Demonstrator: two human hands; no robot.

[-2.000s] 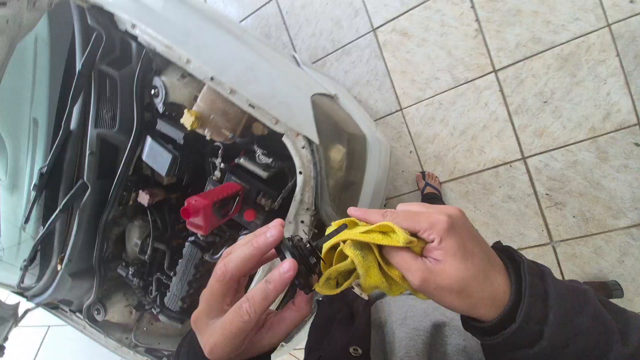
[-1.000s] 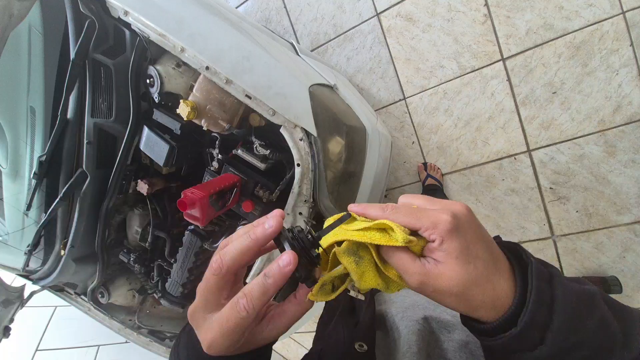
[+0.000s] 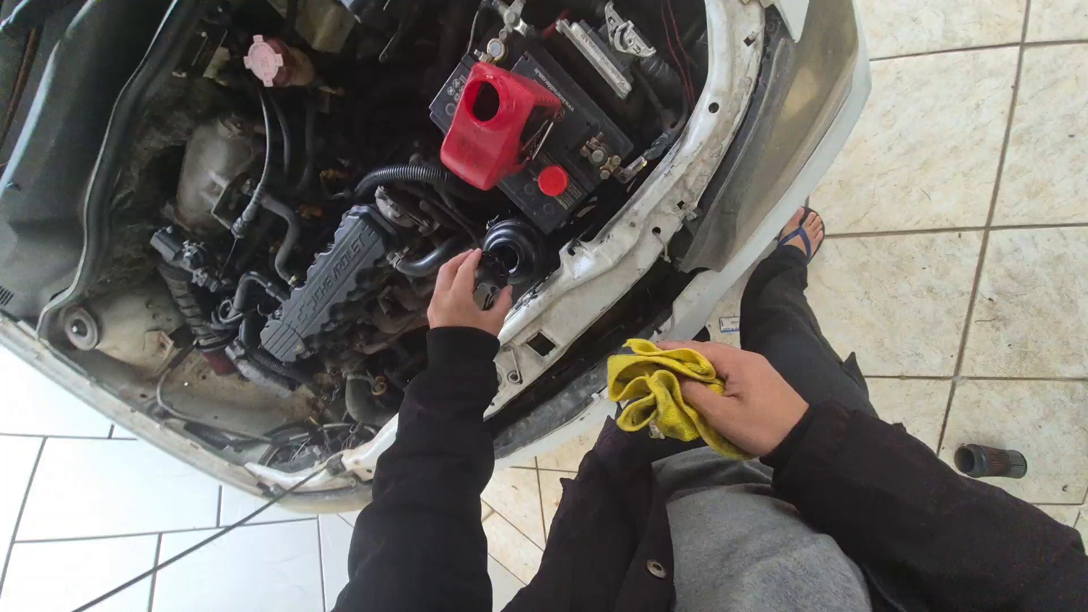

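Note:
My left hand (image 3: 466,293) reaches into the engine bay and grips a small black part (image 3: 490,276), which its fingers partly cover. Right beside those fingertips is a round black housing (image 3: 517,248) with an open mouth, at the front of the bay. Over the front edge of the car, my right hand (image 3: 752,399) clutches a crumpled yellow cloth (image 3: 667,387). Beyond the housing, a red plastic bottle (image 3: 483,140) with an open neck lies on the black car battery (image 3: 557,200), near a round red cap (image 3: 552,180).
The ribbed engine cover (image 3: 327,285) lies left of my left hand. A pale pink reservoir cap (image 3: 265,61) is farther back. The white front body panel (image 3: 586,268) edges the bay. A dark cylinder (image 3: 990,461) lies on the tiled floor (image 3: 901,306), near my sandaled foot (image 3: 803,234).
My left hand has moved away from the cloth with the black part, down into the engine bay by the housing. My right hand still holds the cloth. The view has shifted.

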